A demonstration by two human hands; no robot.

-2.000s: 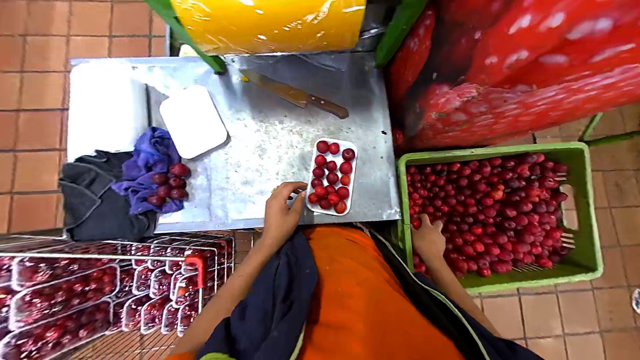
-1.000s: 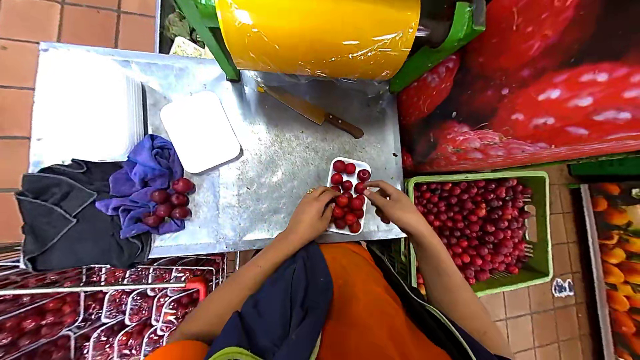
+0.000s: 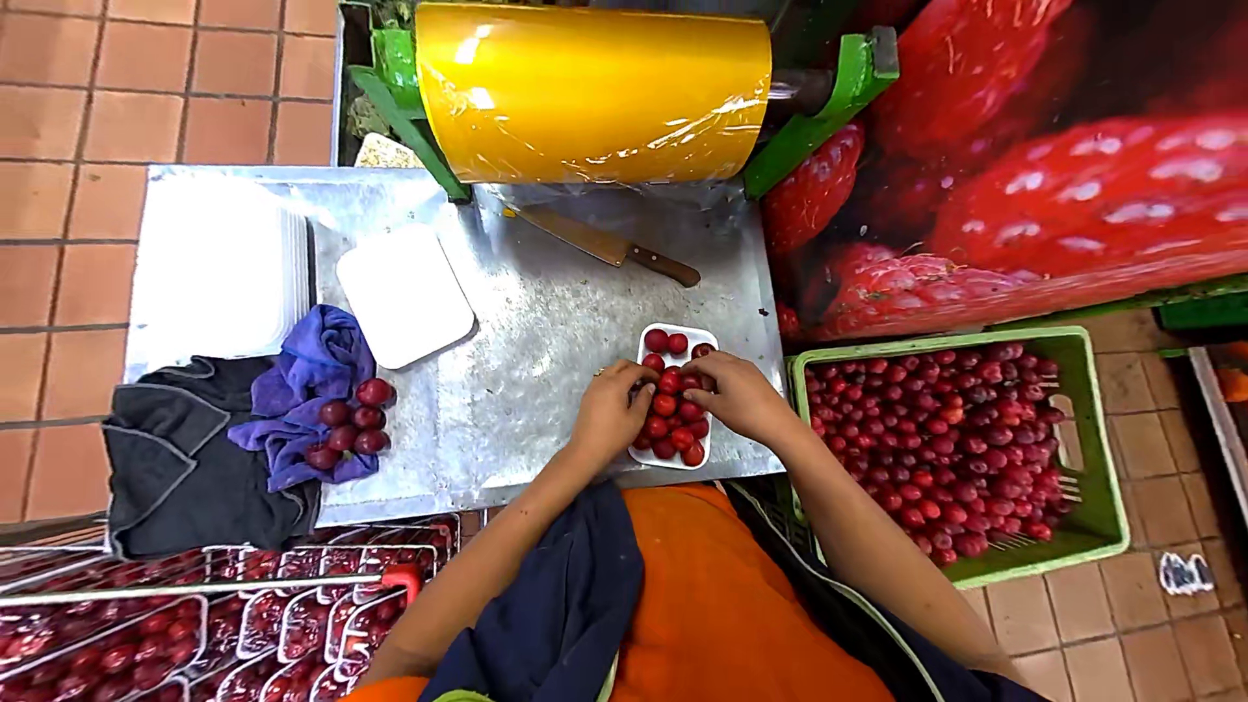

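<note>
A white foam tray (image 3: 641,454) filled with small red plums (image 3: 656,427) lies near the front edge of the metal table. At its left side my left hand (image 3: 612,408) touches the plums with bent fingers. My right hand (image 3: 736,393) reaches over the tray's right side, its fingertips on plums there. Whether either hand grips a plum is hard to tell. To the right of the table stands a green plastic crate (image 3: 1102,439) holding many more red plums (image 3: 936,439).
A kitchen knife (image 3: 624,250), an empty white tray (image 3: 406,296), stacked trays (image 3: 219,268), a purple cloth (image 3: 310,385) with larger plums (image 3: 353,429) and a dark cloth (image 3: 200,453) lie on the table (image 3: 546,292). Behind is a yellow film roll (image 3: 595,93); a wire cart (image 3: 292,585) holds wrapped trays.
My right hand has come from the green crate to the tray of plums. My left hand has moved from the table beside the tray onto its left side.
</note>
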